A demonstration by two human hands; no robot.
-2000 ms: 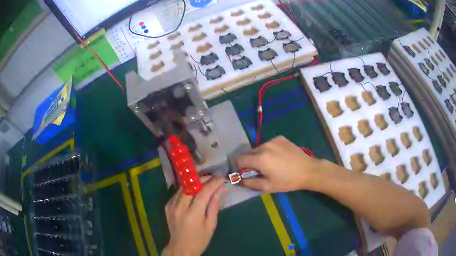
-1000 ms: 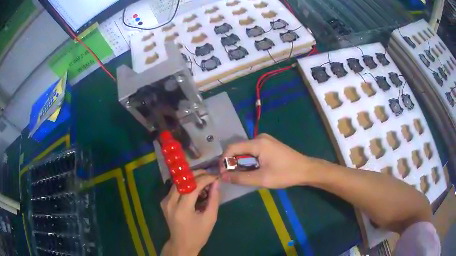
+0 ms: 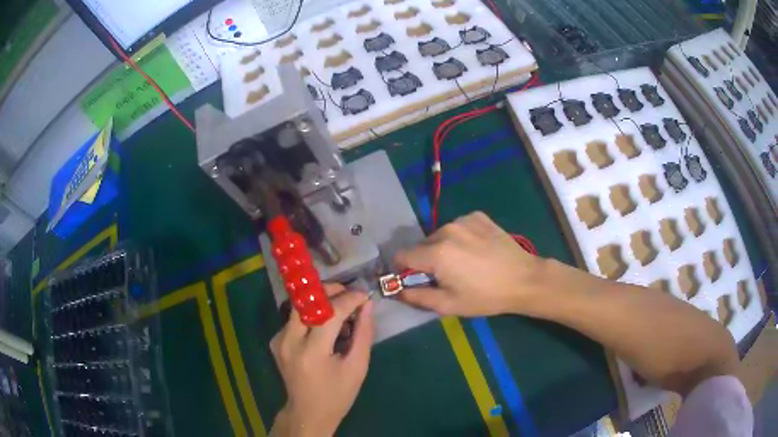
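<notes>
The test fixture (image 3: 269,145), a silver metal block on a grey base plate (image 3: 388,201), stands in front of me. Its red ribbed handle (image 3: 300,271) points down towards me. My right hand (image 3: 465,265) holds the white plug end of the test lead (image 3: 391,285), its copper-coloured contacts facing left. My left hand (image 3: 328,350) is just below the handle, with a small dark part (image 3: 345,329) partly hidden between its fingers. Its fingertips are pinched close to the plug; a thin wire there is too small to make out clearly.
A white foam tray (image 3: 559,188) with dark parts and tan cut-outs is at right, another (image 3: 367,111) behind the fixture, and one at far right. A clear blister tray (image 3: 102,341) is at left. A blue box (image 3: 77,192), red cable (image 3: 437,162) and monitor (image 3: 128,17) also show.
The plug in my right hand has dipped from its raised position one second ago and sits near my left fingertips. My left hand has barely moved. The view has shifted slightly.
</notes>
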